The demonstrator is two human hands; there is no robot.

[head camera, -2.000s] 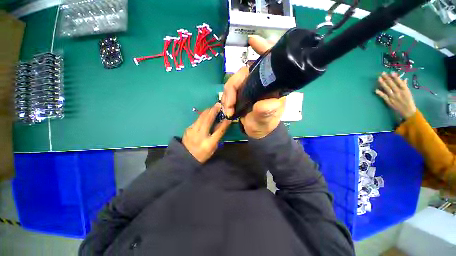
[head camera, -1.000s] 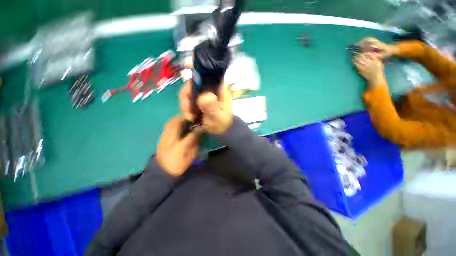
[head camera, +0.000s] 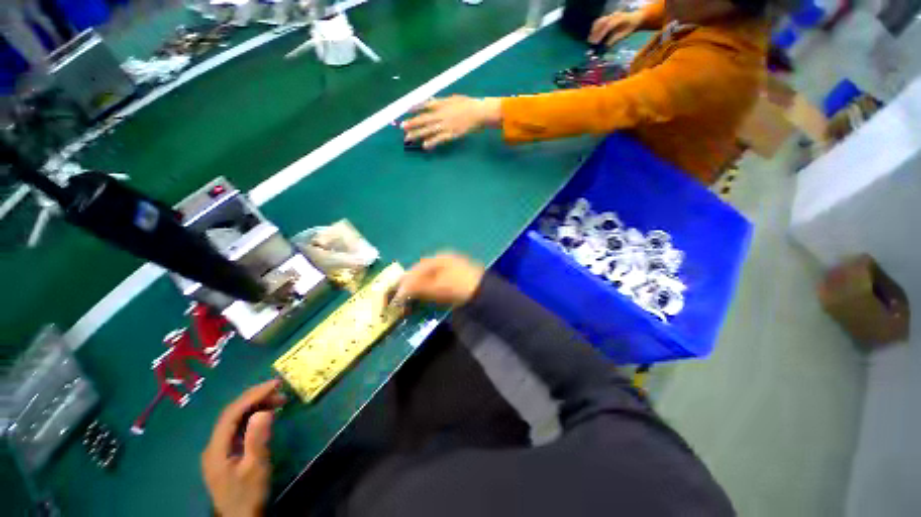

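Note:
A long yellow jig (head camera: 338,333) with rows of holes lies slanted along the bench edge. My left hand (head camera: 240,452) is at its near left end, fingers curled, with something small and dark by the fingertips; its hold is unclear. My right hand (head camera: 442,280) has its fingertips on the far right end of the jig, by a small pale spot; whether it pinches something is hidden. The black electric screwdriver (head camera: 162,237) hangs free, tilted, its tip by the screw feeder (head camera: 237,237).
Red cables (head camera: 187,355) and a dark round board (head camera: 101,443) lie left of the feeder. A clear bag (head camera: 338,247) is beside it. Clear trays (head camera: 45,394) are far left. A blue bin (head camera: 707,263) of white parts stands right. A person in orange sleeves (head camera: 566,109) works beyond.
The view has swung to the right. My right hand has let go of the screwdriver and moved to the jig's far end. My hands are now apart, and the jig is uncovered.

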